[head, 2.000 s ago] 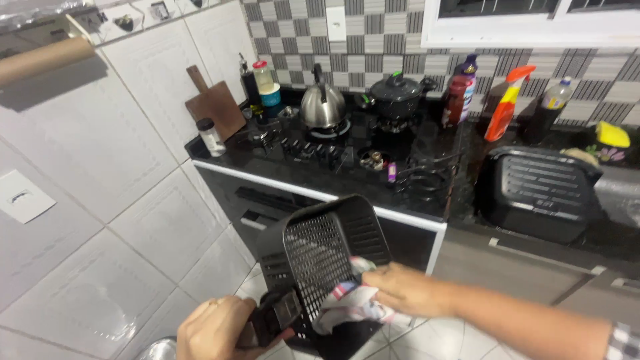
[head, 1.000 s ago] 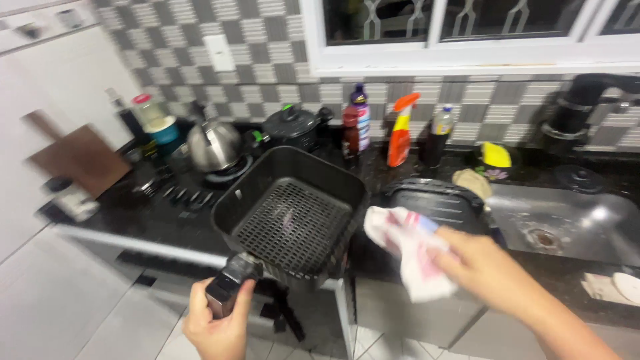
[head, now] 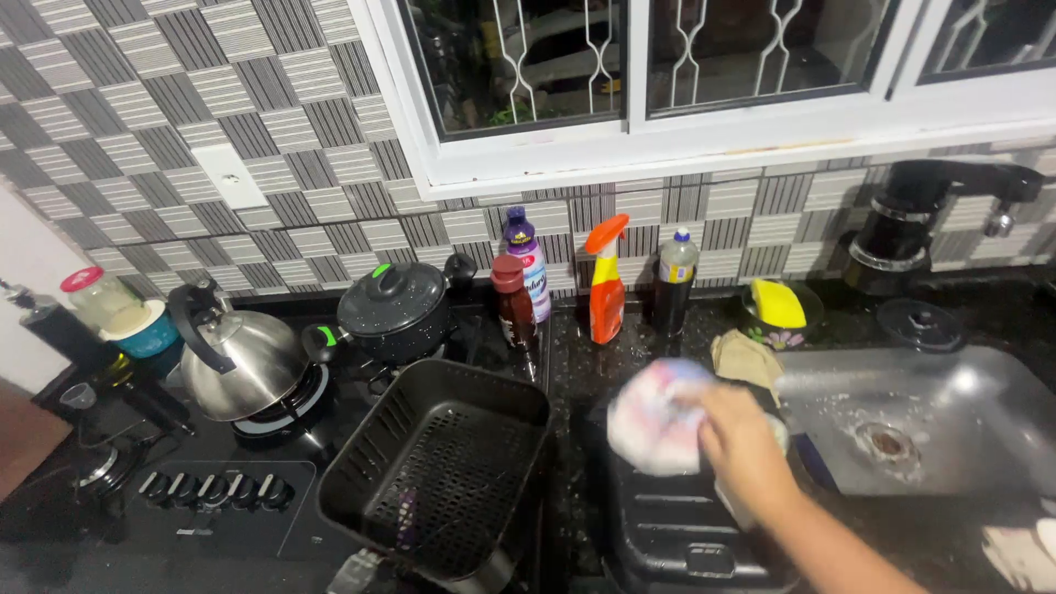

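My right hand (head: 738, 445) holds a white cloth with pink and blue print (head: 660, 417), blurred by motion, over the upper part of a black ribbed tray or pan (head: 681, 524) lying upside down beside the sink. Left of it, a black air fryer basket (head: 450, 462) with a perforated bottom rests at the right side of the glass cooktop. Its handle (head: 356, 572) points to the lower left. My left hand is out of view.
A steel kettle (head: 245, 359) and a lidded black pot (head: 396, 309) stand on the cooktop. Behind are an orange spray bottle (head: 608, 297), several other bottles and a yellow sponge (head: 777, 304). To the right lie the steel sink (head: 973, 437) and black faucet (head: 899, 214).
The basket, held by its handle in my left hand before, now rests on the cooktop. My left hand has left the view. My right hand has moved with the cloth from the basket to the black tray.
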